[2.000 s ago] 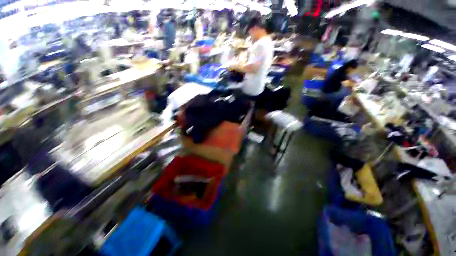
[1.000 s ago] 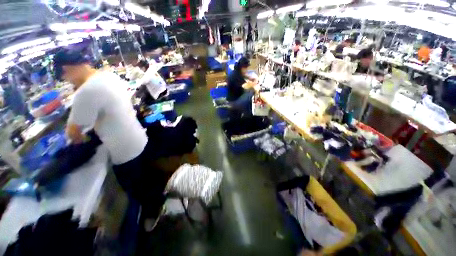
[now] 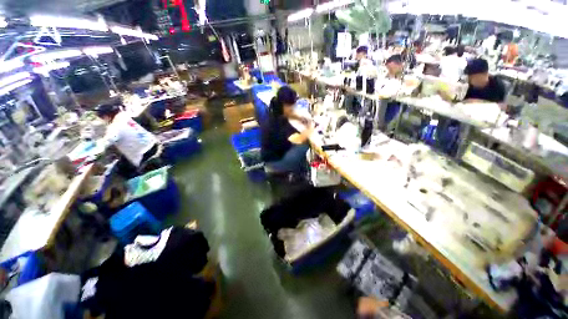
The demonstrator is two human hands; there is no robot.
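My right hand seems to show as a small, blurred skin-coloured patch at the bottom edge, right of the middle; its fingers cannot be made out. My left hand is not in view. A grey and black bundle or seat lies just above the patch. Nearest in front on the left is a heap of black cloth with a white piece on top. A dark bin lined with black holds clear plastic on the aisle floor.
The green floor aisle runs ahead. A long wood-edged table stands along the right. A person in dark clothes sits beside it. A blue stool and blue bins stand left. Another person in white leans over tables.
The view has swung right and moved forward along the aisle. The nearby standing person in white, the striped stool and the yellow-rimmed bin have left the view. The seated person looks nearer.
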